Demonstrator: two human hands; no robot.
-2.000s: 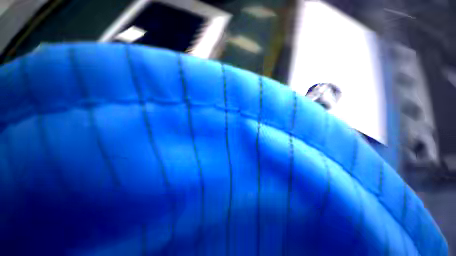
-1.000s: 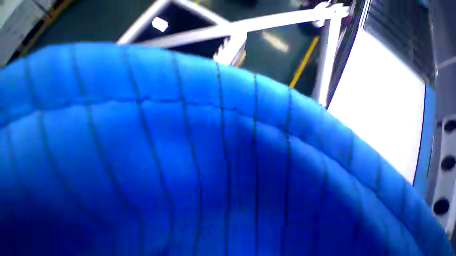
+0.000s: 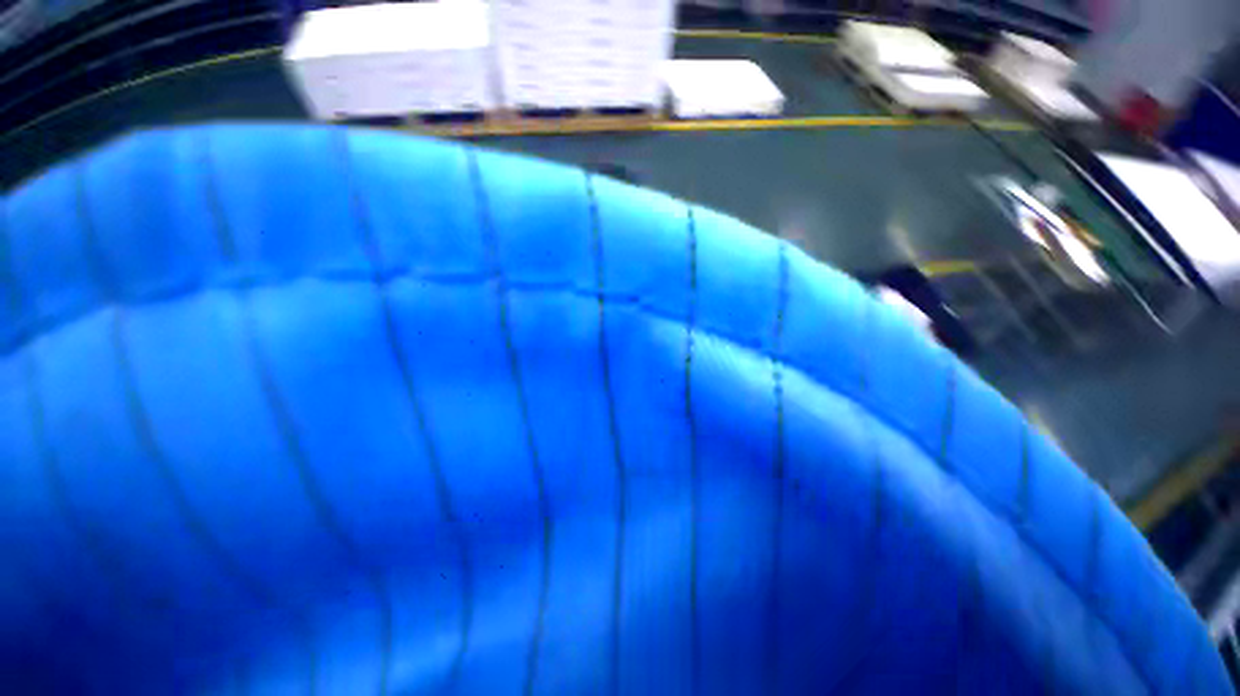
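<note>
A blue striped cloth [image 3: 544, 408], like a cap or smock, covers most of the head view from the lower left to the lower right. Neither of my hands is visible. Above the cloth's edge, a small dark and white blurred shape [image 3: 925, 306] shows at centre right; I cannot tell what it is. No held object shows.
White stacks [image 3: 585, 55] and a lower white block [image 3: 721, 89] stand on pallets at the back. White trays [image 3: 911, 65] lie at the upper right. White panels [image 3: 1176, 211] on a line are at the right. Yellow lines cross the green floor [image 3: 802, 177].
The view has swung away from the bright white panel, the tray with the dark panel and the white frame. Distant white stacks and more green floor now show.
</note>
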